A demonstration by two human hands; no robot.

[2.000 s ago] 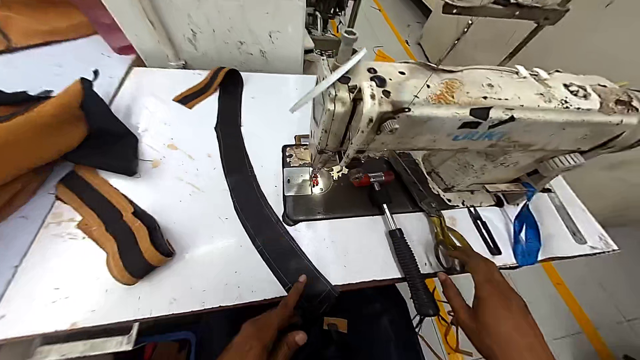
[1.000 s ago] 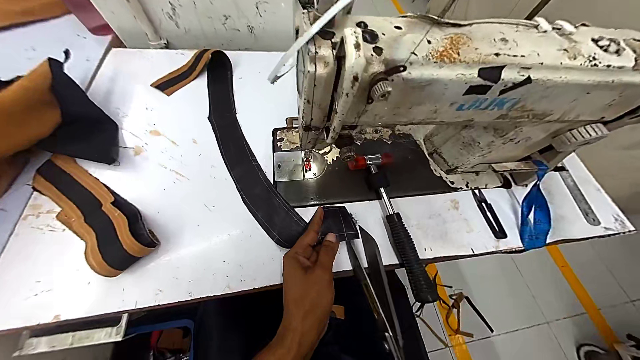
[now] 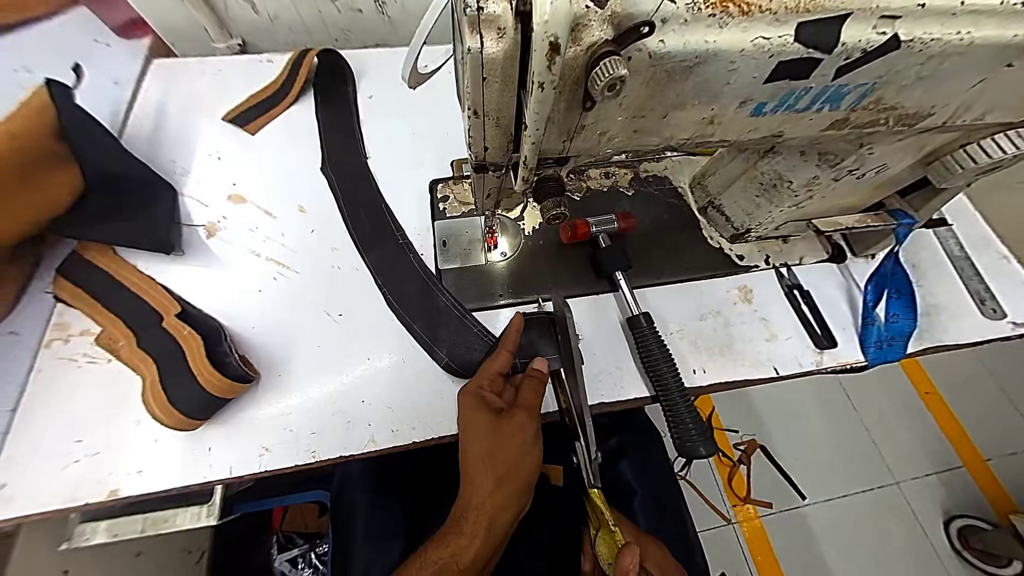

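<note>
My left hand (image 3: 502,408) pinches the near end of a long black strip (image 3: 392,256), which curves over the white table and shows light stitching along its edges. My right hand (image 3: 628,552), partly cut off at the bottom edge, grips the yellow handles of large scissors (image 3: 588,448). Their blades point away from me, parted around the strip's end just right of my left fingers. A mallet with a red-tipped head (image 3: 598,227) and black ribbed handle lies right of the scissors, its head on the sewing machine's bed (image 3: 576,256).
The sewing machine (image 3: 720,96) stands behind. Folded black-and-tan strips (image 3: 152,336) lie at left beside a black-and-tan piece (image 3: 112,172). Thread snips (image 3: 806,308), a blue measuring tape (image 3: 890,312) and a metal ruler (image 3: 970,272) lie right. Scraps (image 3: 744,472) hang or lie beyond the table edge.
The scissors, lying right of the mallet two seconds ago, are now in my right hand at the strip's end. My left hand has moved from the table edge onto that end. The view has moved closer.
</note>
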